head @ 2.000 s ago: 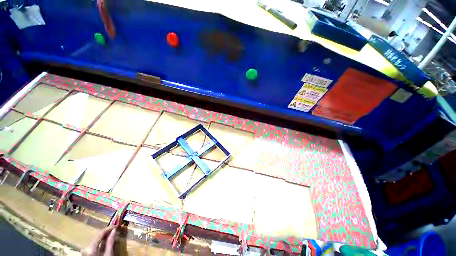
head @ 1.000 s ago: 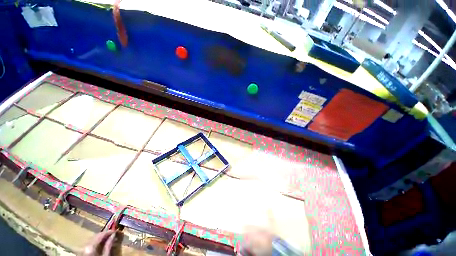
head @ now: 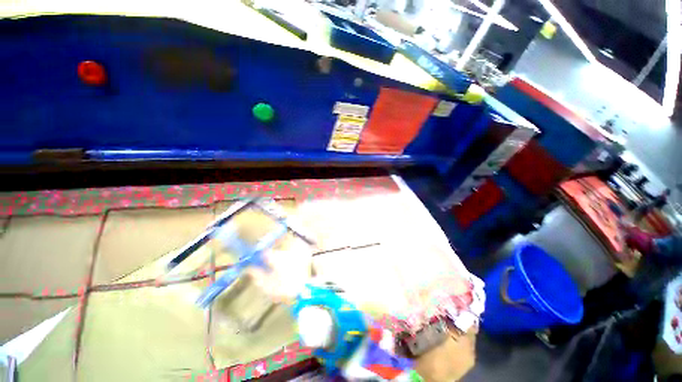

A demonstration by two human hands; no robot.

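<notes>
The blue cutting die [head: 243, 261], an open frame with a cross bar, is blurred and tilted over the cut openings of the red-and-green fabric lay [head: 172, 195]. My right hand [head: 283, 272] is blurred at the die's right side and appears to grip it; the exact finger placement is unclear. A teal and multicoloured sleeve shows below the hand. Tan sheets [head: 142, 324] show in the openings. My left hand is out of the picture.
The blue press beam [head: 172, 112] runs along the far side. A blue bin [head: 535, 287] stands on the floor at right. Another person's arm [head: 658, 242] reaches over red pieces at far right. A white pointed piece [head: 37, 336] lies at lower left.
The view has swung right. My left hand has left the picture at the lower left. My right hand has come up to the die, which has shifted right over the lay and turned.
</notes>
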